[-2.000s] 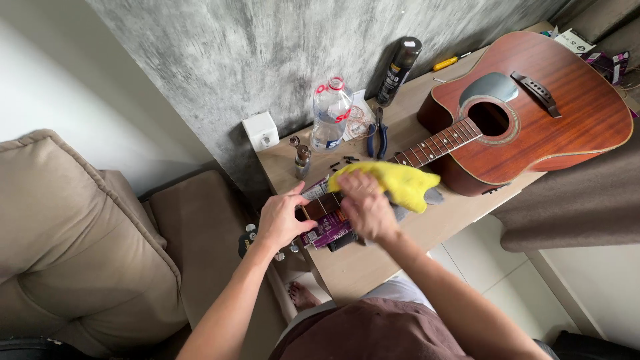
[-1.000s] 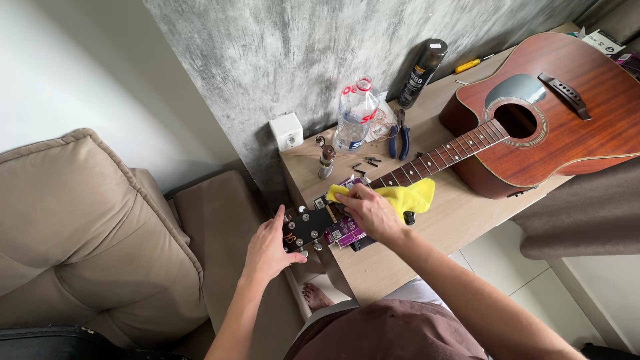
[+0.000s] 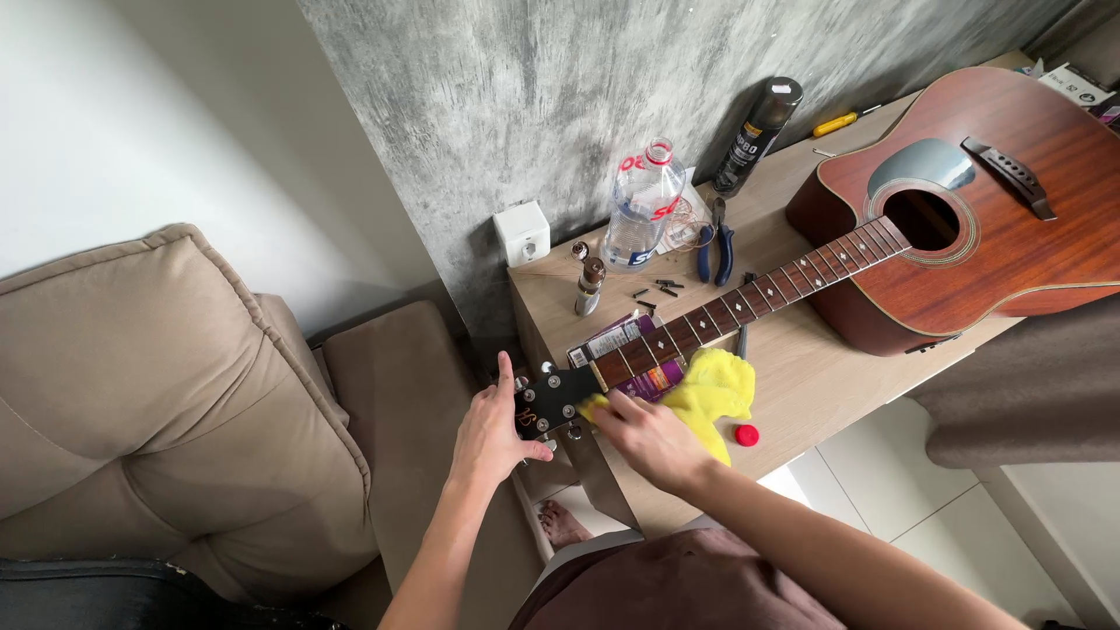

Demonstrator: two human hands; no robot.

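An acoustic guitar [image 3: 1032,245] without strings lies face up on a wooden table [image 3: 840,359], its fretboard [image 3: 726,311] running down to the left. The black headstock [image 3: 556,402] reaches past the table's left end. My left hand [image 3: 492,435] is around the headstock's tip, thumb and fingers spread along its two edges. My right hand [image 3: 652,437] holds a yellow cloth [image 3: 713,394] and presses a corner of it to the headstock just beside the nut. Part of the cloth hangs loose beside the neck. A purple box [image 3: 656,378] lies under the neck.
Behind the neck stand a plastic bottle [image 3: 643,206], a spray can [image 3: 757,136] and a small bottle [image 3: 590,286]. Pliers [image 3: 717,245], bridge pins [image 3: 669,287] and a yellow-handled screwdriver [image 3: 836,123] lie nearby. A red cap [image 3: 746,435] is near the front edge. A sofa [image 3: 175,402] is at left.
My right hand and the yellow cloth have moved from the fretboard down to the headstock. My left hand has shifted from the neck near the nut to the headstock's tip.
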